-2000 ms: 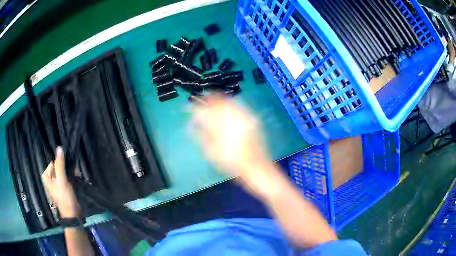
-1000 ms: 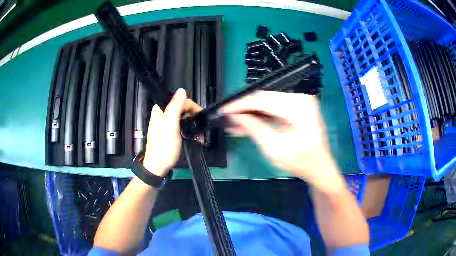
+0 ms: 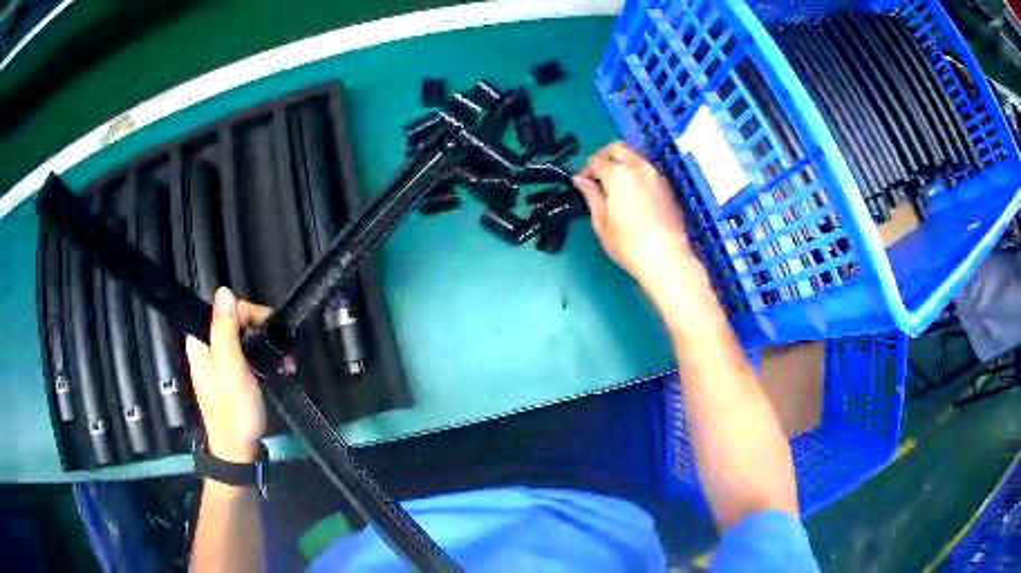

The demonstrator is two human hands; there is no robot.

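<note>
My left hand (image 3: 232,375), with a dark band at the wrist, holds an open black folding leg unit (image 3: 364,237) at its centre hub (image 3: 267,349). Its three long bars spread to the upper left, the upper right and down toward my body. One bar's end overlaps the loose pile of small black pieces (image 3: 515,222) in the view. My right hand (image 3: 633,207) is at the pile's right edge, fingertips pinched together by a small piece. I cannot tell whether it grips one.
A slotted black tray (image 3: 386,375) holding several black units lies under the leg unit. A blue basket (image 3: 884,293) with parallel black rods stands at the right. A lower blue crate (image 3: 856,420) with brown cardboard is below it. A pale rail (image 3: 370,45) runs along the back.
My right hand has moved from near the hub to the pile's right edge. My left hand still holds the open leg unit. The view has shifted to the right.
</note>
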